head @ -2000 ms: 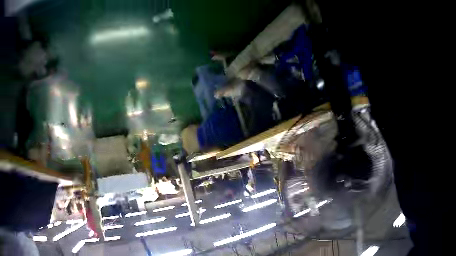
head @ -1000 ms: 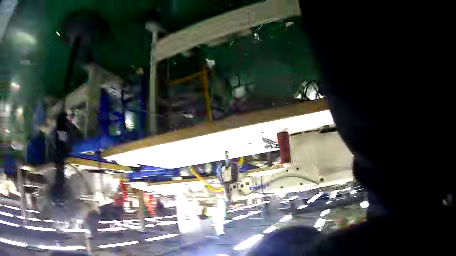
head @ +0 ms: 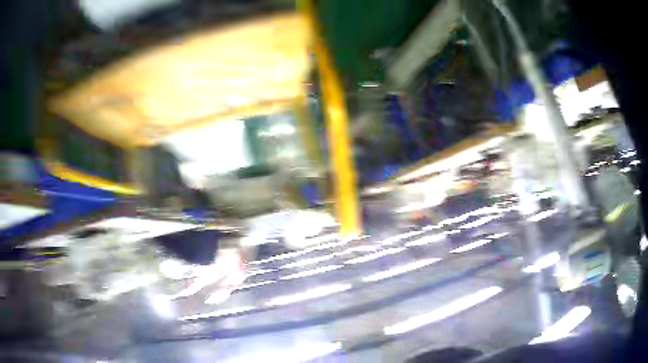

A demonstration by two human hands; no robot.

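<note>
The head view is upside down and badly blurred. Neither of my hands can be made out. Nearest in front is a tan, wood-coloured board or table surface (head: 206, 78) at the upper left. A yellow frame post (head: 337, 135) stands beside it near the middle. Below the board in the picture are bright white shapes (head: 217, 152), too blurred to name.
Pale blurred cloth-like piles (head: 106, 262) show at the lower left. A blue shape (head: 78, 205) is at the left edge. A pale metal pole (head: 551, 113) stands at the right. Strip lights (head: 444, 312) run across the bottom. Green floor (head: 376, 25) shows at the top.
The view has swung away from the white sewing table and machine. The tan board and yellow post have come in close, and the large dark shape at the right has shrunk to the edge.
</note>
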